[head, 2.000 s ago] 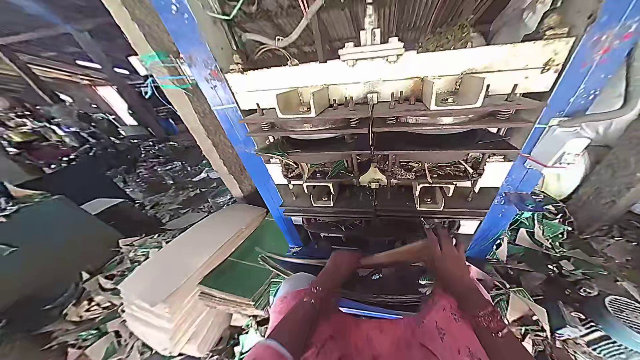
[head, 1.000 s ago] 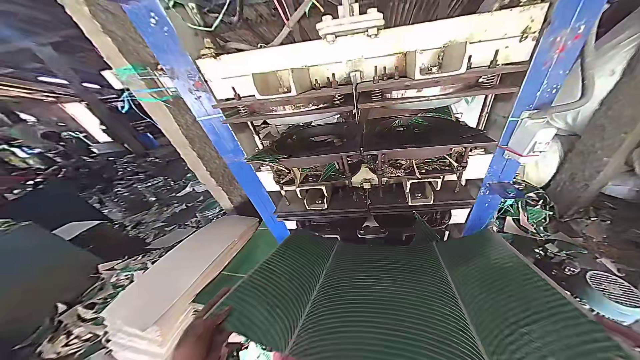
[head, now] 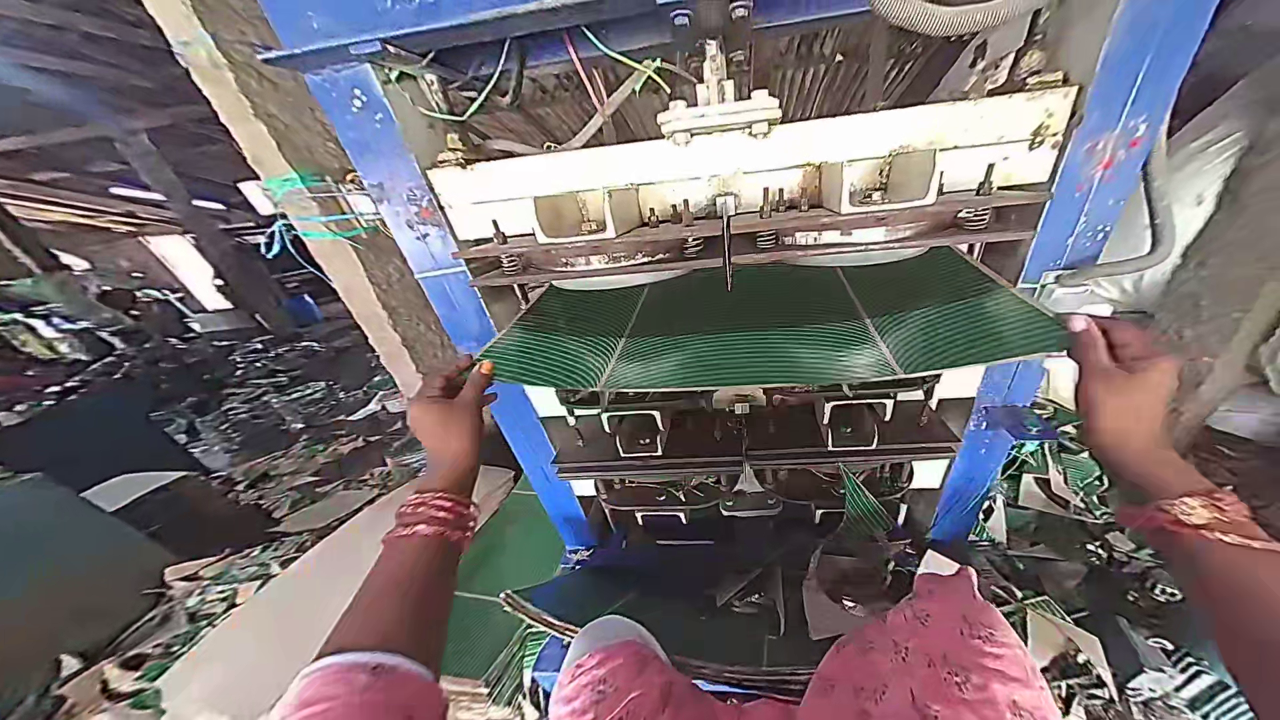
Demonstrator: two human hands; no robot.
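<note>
A green striped sheet (head: 745, 325) spans the press (head: 760, 150), partly between its upper plate and the lower dies. My left hand (head: 450, 415) pinches the sheet's near left corner between thumb and fingers. At the near right corner, my right hand (head: 1125, 395) grips the same sheet. The sheet bends slightly along its width. Below it, the lower plate (head: 700, 440) of the press carries metal brackets. Dark sheets (head: 690, 620) and offcuts lie low in front of my knees.
Blue uprights (head: 400, 190) of the press frame stand on both sides. To the left are a stack of pale sheets (head: 300, 600) and a green sheet (head: 510, 550). Scraps (head: 330, 500) cover the ground around. A grey hose (head: 1160, 220) hangs by the right upright.
The green striped sheet, spread low before me one second ago, is now raised into the press opening. Two seconds ago both hands were low at the front of the press.
</note>
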